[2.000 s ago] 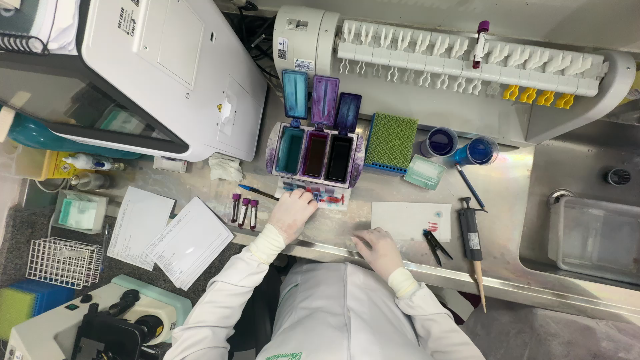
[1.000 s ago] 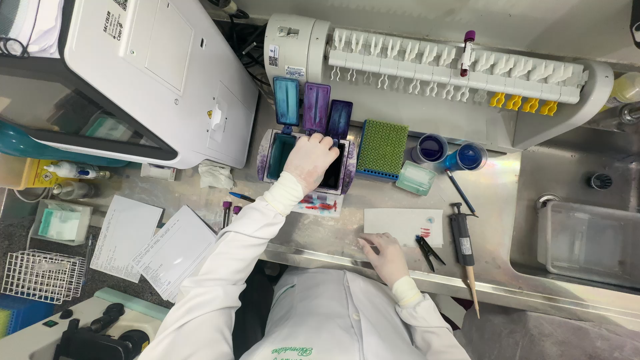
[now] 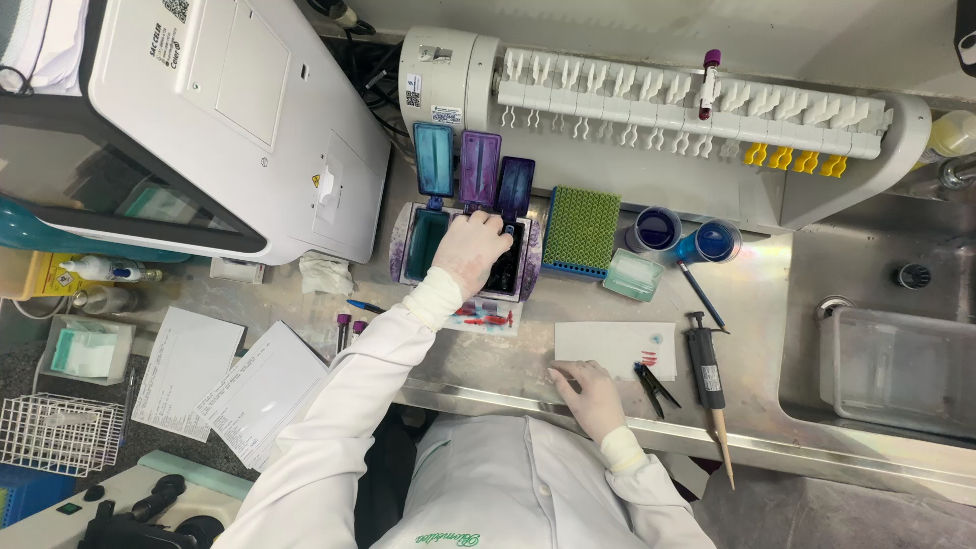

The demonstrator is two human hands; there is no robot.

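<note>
My left hand [image 3: 474, 252], in a pale latex glove, reaches over the middle of a three-compartment staining box [image 3: 399, 248]. Its fingertips are at the middle and right wells; whether they hold anything is hidden. The blue lid [image 3: 434, 160], the purple lid [image 3: 479, 168] and the dark violet lid [image 3: 516, 185] stand raised behind the wells. A small blue-tipped item [image 3: 508, 229] shows in the right well. Below the box lies a stained paper [image 3: 488, 319]. My right hand [image 3: 591, 396], gloved too, rests at the bench edge by a white paper [image 3: 610, 347] with red marks, its fingers loosely bent, nothing visible in them.
Right of the box are a green-topped rack [image 3: 583, 232], two cups of blue liquid [image 3: 657, 229], a pipette [image 3: 704, 366] and a black clamp [image 3: 656, 387]. A tube rotator [image 3: 686, 107] stands behind. Purple-capped tubes [image 3: 343, 329] and printed sheets [image 3: 263, 393] lie left; a sink is far right.
My left hand has moved from the stained paper in front of the staining box up over its wells. My right hand has stayed near the bench edge.
</note>
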